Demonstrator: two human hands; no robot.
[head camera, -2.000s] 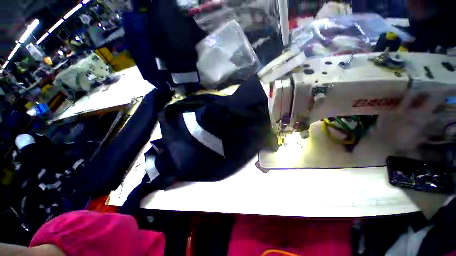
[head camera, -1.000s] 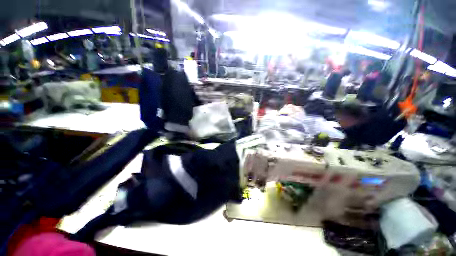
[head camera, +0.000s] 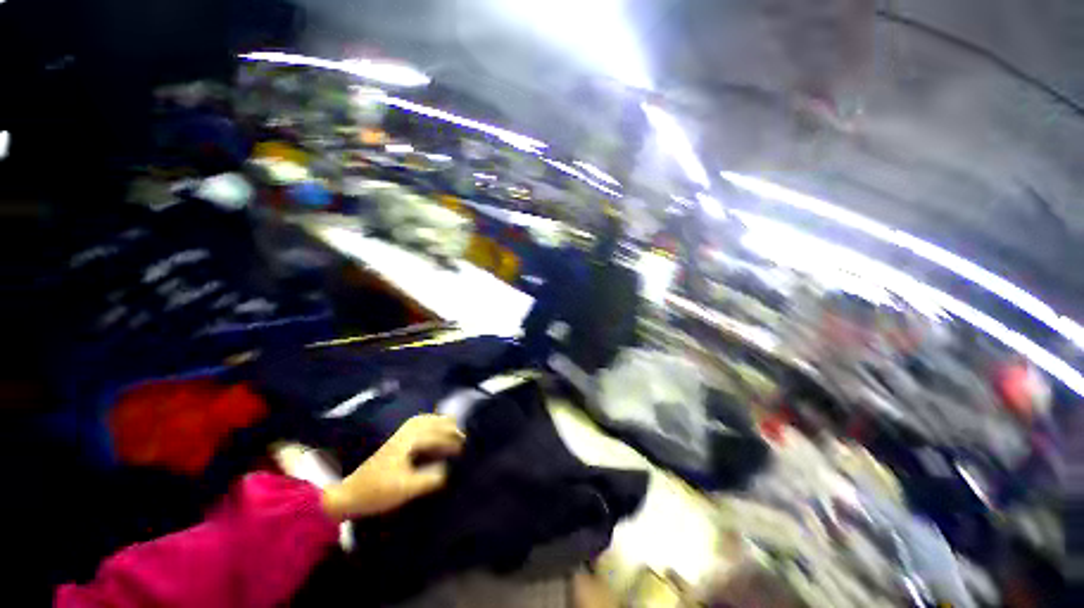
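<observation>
The whole view is blurred and tilted. A dark garment (head camera: 511, 487) lies bunched on the white table at the bottom centre, with a pale band near its upper left edge. My left hand (head camera: 398, 469), bare with a pink sleeve, reaches in from the lower left. Its curled fingers are closed on the garment's left part, beside the pale band. My right hand is not to be made out. A yellowish, brightly lit patch of table shows right of the garment; the sewing machine's head cannot be made out clearly.
A hanging dark bundle (head camera: 600, 303) and a crumpled clear plastic bag (head camera: 654, 386) are behind the garment. Red cloth (head camera: 184, 422) in a blue-rimmed crate is at left, with dark piles above it. Another white table (head camera: 416, 273) stands beyond. Blurred pale and coloured items fill the right.
The view has swung left and tilted. My left hand has come into view and onto the garment, which is bunched differently. The machine arm has slid down out of clear view.
</observation>
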